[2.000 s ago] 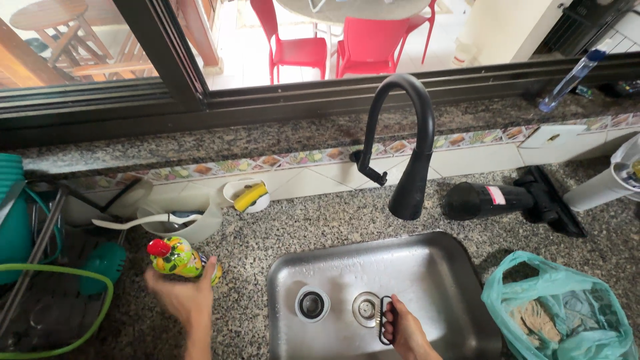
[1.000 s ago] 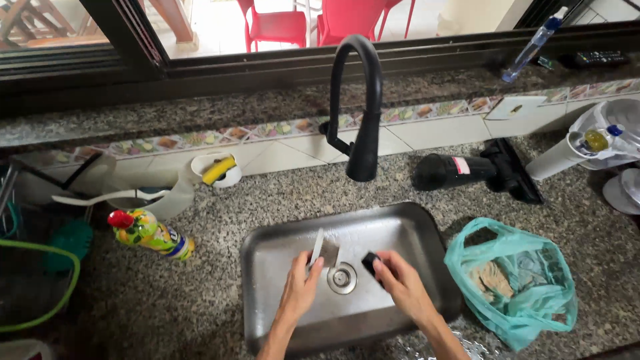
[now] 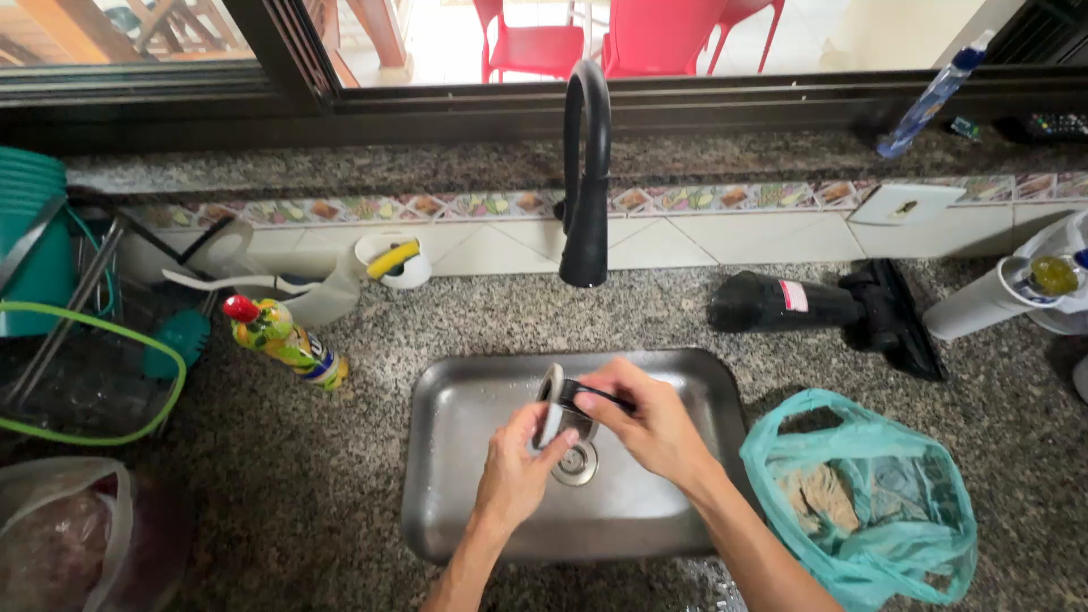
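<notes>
Over the stainless steel sink [image 3: 476, 518], my left hand [image 3: 518, 463] holds a small round part with a pale rim [image 3: 552, 408], tilted on edge. My right hand [image 3: 642, 416] grips a thin black piece [image 3: 605, 396] against that part's right side; the two touch. What exactly these pieces are I cannot tell. Below the hands shows the metal drain [image 3: 575, 463]. Behind them, the spout of the black faucet [image 3: 585, 229] points down, with no stream of water visible.
Left of the sink stands a yellow bottle with a red cap [image 3: 293, 344]; farther left is a dish rack [image 3: 68, 340]. A white cup with a yellow sponge [image 3: 395, 259] is by the wall. On the right lie a black vacuum-like appliance [image 3: 790, 306] and a teal plastic bag [image 3: 858, 510].
My left hand was at the yellow bottle and is now over the sink with the round part. The hands were apart a second ago; now their pieces meet. The bottle stands let go.
</notes>
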